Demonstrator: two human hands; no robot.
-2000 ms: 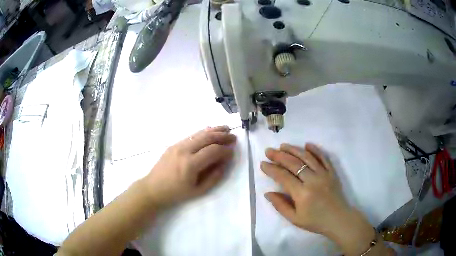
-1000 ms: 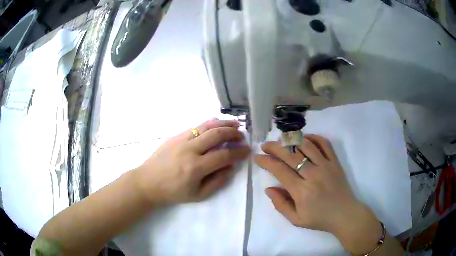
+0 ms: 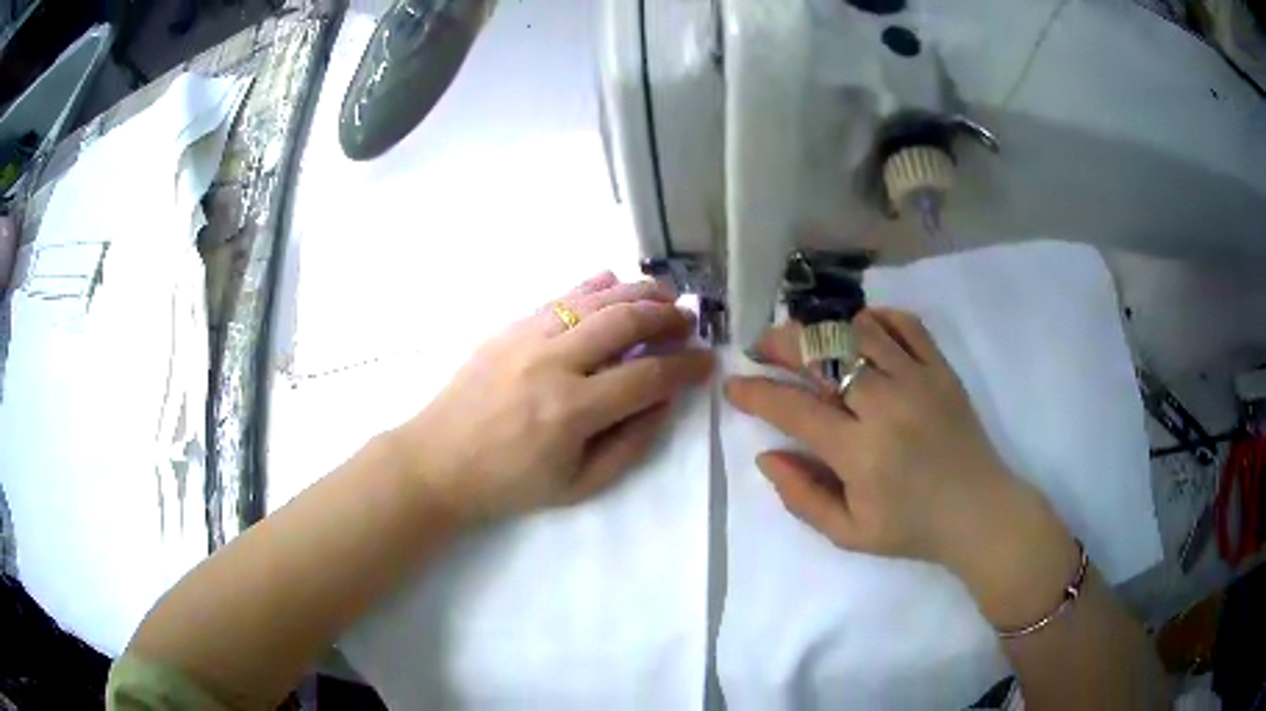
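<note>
White cloth panels (image 3: 597,597) lie under the sewing machine head (image 3: 778,153), with a narrow seam edge (image 3: 716,556) running from near the wearer up to the presser foot (image 3: 712,318). My left hand (image 3: 555,389) lies on the cloth left of the seam, its fingertips beside the foot. My right hand (image 3: 889,431) lies on the cloth right of the seam, fingers spread, partly behind the lower tension knob (image 3: 829,347). Neither hand visibly grips the cloth; the left fingertips are partly blurred. A dark stitched or drawn line (image 3: 333,372) shows on the cloth at left.
A stack of white panels (image 3: 97,375) with a marked rectangle lies at left, beyond a plastic-wrapped edge (image 3: 250,278). A grey oval lamp-like part (image 3: 414,70) hangs at upper left. Red-handled scissors (image 3: 1240,493) and dark snips (image 3: 1177,417) lie at right.
Both hands have moved up in the picture toward the foot and lie closer together than two seconds ago. The machine head appears nearer and larger than in the first frame.
</note>
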